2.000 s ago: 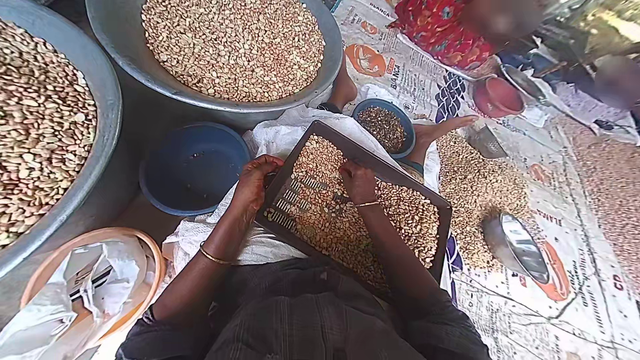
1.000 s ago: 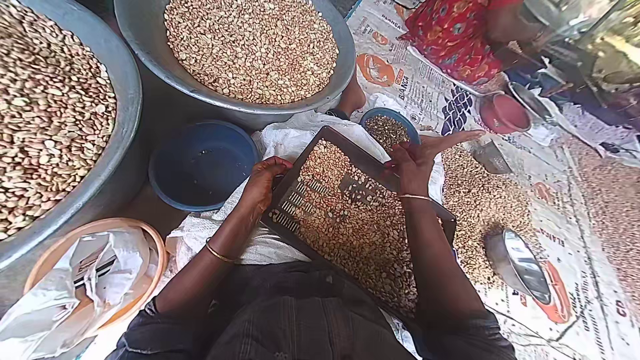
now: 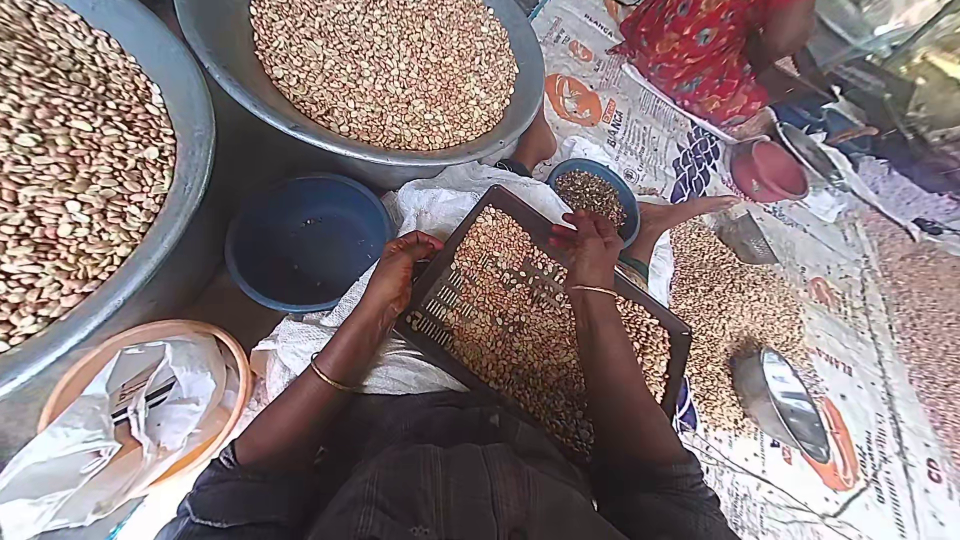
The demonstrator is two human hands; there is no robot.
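Note:
A dark slotted plastic tray (image 3: 680, 352) lies tilted across my lap, with shelled beans or nuts (image 3: 510, 315) spread over it. My left hand (image 3: 405, 270) grips the tray's upper left edge, fingers curled at the rim. Over the tray's upper right side is my right hand (image 3: 589, 240), its fingers partly bent and close to a small blue bowl (image 3: 556, 177) of darker bits. Whether small pieces are between the right fingertips cannot be told. A thin bangle circles each wrist.
Two large metal basins (image 3: 196, 150) of the same pieces stand at left and top. A blue basin (image 3: 234, 247), an orange tub (image 3: 240, 360) with a white bag, a heap (image 3: 705, 300) and a steel bowl (image 3: 787, 405) surround me. A person in red (image 3: 690, 52) sits at upper right.
My right hand has moved from over the middle of the tray to its upper right edge, near the small blue bowl. My left hand stays on the tray's edge.

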